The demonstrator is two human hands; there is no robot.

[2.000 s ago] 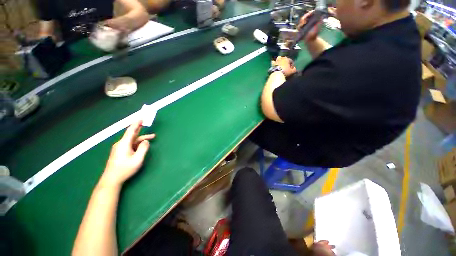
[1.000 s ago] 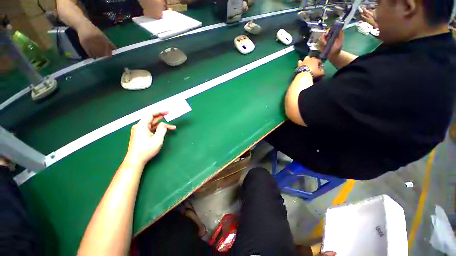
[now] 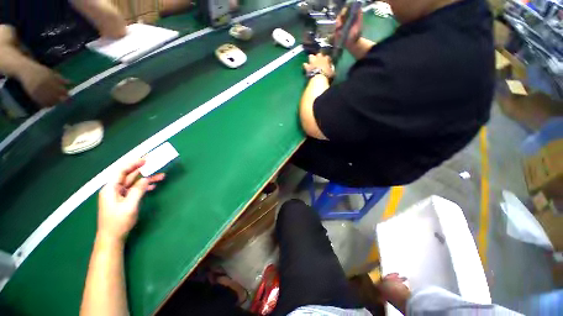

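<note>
My left hand [image 3: 123, 200] reaches over the green bench and holds a small flat white card [image 3: 160, 158] by its near edge at the fingertips, close to the white edge strip. My right hand [image 3: 396, 291] is low in the picture, at the near left rim of a white tray [image 3: 460, 247]; its fingers show at the rim and the rest is partly hidden. A small dark mark or part shows inside the tray. Cream housings lie beyond the strip, the nearest one [image 3: 83, 137] at the left.
A person in black [image 3: 401, 105] sits at the right on a blue stool [image 3: 346, 200], holding a dark tool. Another person's hands are across the line beside white paper [image 3: 133, 42]. A carton [image 3: 250, 219] is under the bench. Yellow lines and a plastic sheet [image 3: 525, 222] are on the floor.
The view has shifted, so the bench and neighbour appear further left. The card now shows more fully beyond my left fingertips. More of my right hand and a pale sleeve show by the tray.
</note>
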